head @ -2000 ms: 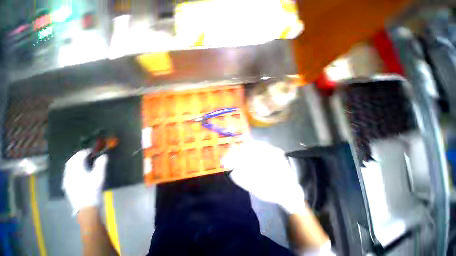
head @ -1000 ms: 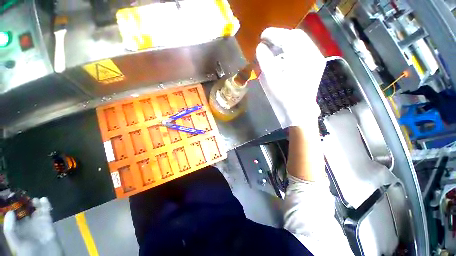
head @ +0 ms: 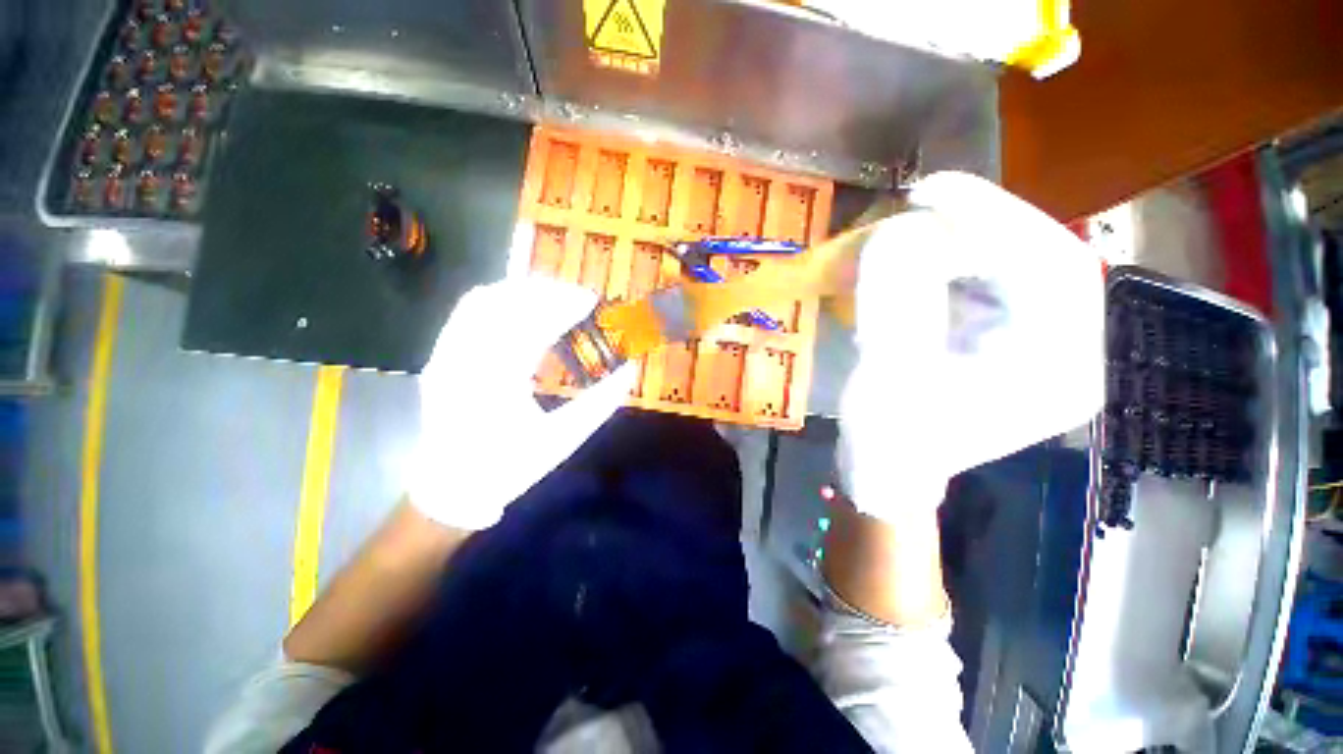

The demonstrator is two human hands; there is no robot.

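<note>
My left hand (head: 508, 390), in a white glove, holds a wound coil (head: 583, 354) with copper-orange winding, at the near left part of the orange tray. My right hand (head: 965, 332), in a white glove, holds a flux brush (head: 788, 280) by its tan-orange handle. The brush end meets the coil; the exact contact is blurred. A second coil (head: 393, 230) stands on the dark mat (head: 265, 280). Blue-handled nippers (head: 759, 246) lie on the orange tray (head: 795, 386), partly behind the brush. The flux jar is hidden behind my right hand.
The left steel tray (head: 56, 184) holds rows of coils. The right steel tray (head: 1149, 589) has dark coils in its far part. The steel machine front with a yellow warning label (head: 625, 30) runs behind the orange tray. An orange-brown surface (head: 1149, 96) is at the upper right.
My left hand has brought its coil from the mat's left edge to the orange tray. My right hand has moved from near the flux jar towards that coil, with the brush. The view has shifted left.
</note>
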